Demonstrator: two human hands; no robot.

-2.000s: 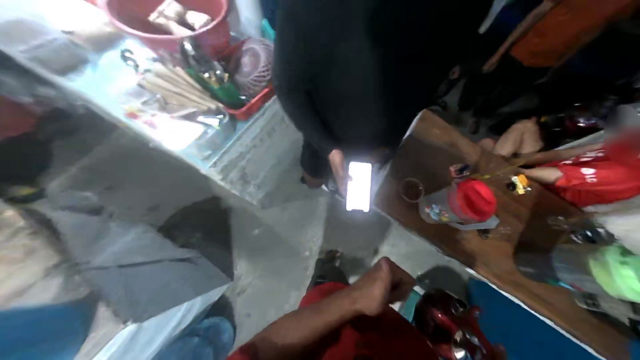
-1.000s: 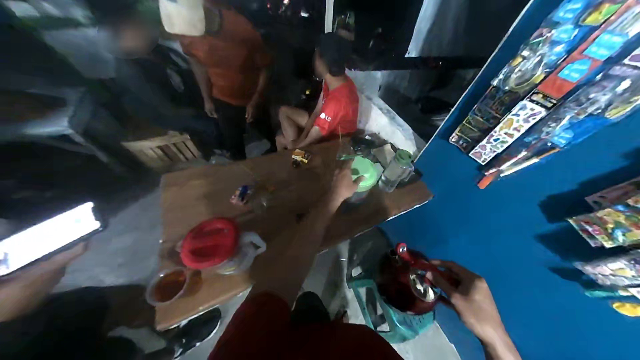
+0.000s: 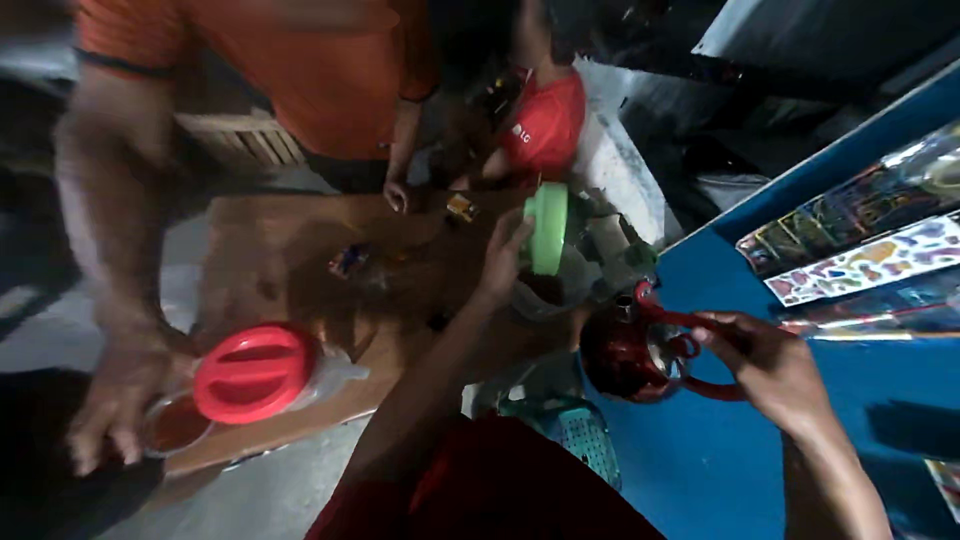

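Observation:
My left hand [image 3: 504, 259] grips a light green lid [image 3: 551, 229], tilted on its side above a clear plastic jug [image 3: 559, 300] with dark liquid inside. My right hand [image 3: 757, 360] is closed around the red handle of a shiny red kettle [image 3: 626, 360], which is tipped with its spout close to the jug's right side. Whether anything is flowing from the spout cannot be seen. A second jug with a red lid [image 3: 251, 373] stands at the table's left end, beside a clear cup of reddish-brown liquid [image 3: 178, 426].
The wooden table [image 3: 270, 247] holds small packets [image 3: 351, 260] and a yellow box [image 3: 461, 207]. A person in orange [image 3: 322, 75] reaches a hand toward the cup; a person in red [image 3: 551, 120] sits behind. Near my body is a teal plastic basket [image 3: 589, 442], and at right a blue panel with hanging packets.
The green lid has been lifted and tilted off the jug. My right hand has raised the kettle out of the teal basket toward the jug. The person in orange has come to the table.

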